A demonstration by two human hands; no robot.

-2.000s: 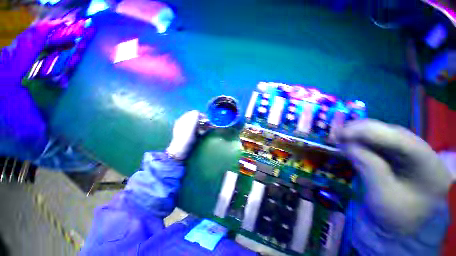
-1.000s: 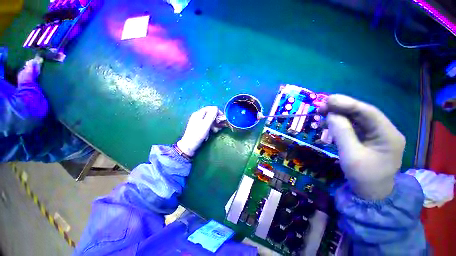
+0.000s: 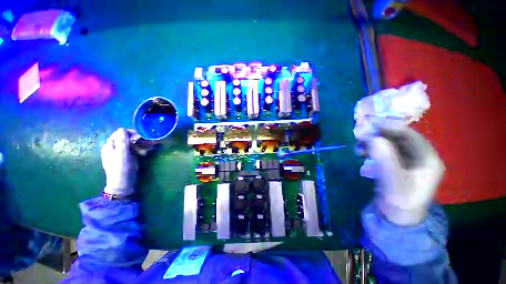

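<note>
A power board lies flat in front of me, with pale heat sinks and small round capacitors at its far end, copper-orange wound parts across the middle and black cylinders near me. My gloved left hand holds a round metal cup with dark bluish liquid by its side handle, left of the board. My gloved right hand, partly blurred, grips a thin bluish brush right of the board. The brush points left over the board's right side; I cannot tell whether its tip touches.
A crumpled white cloth lies just beyond my right hand, by the red mat. A pale square and a pinkish-white item lie at far left on the green mat.
The view has turned, so the board now appears upright and central. The brush has left the cup's rim and is over the board's right side. The other person's hand at left is out of view.
</note>
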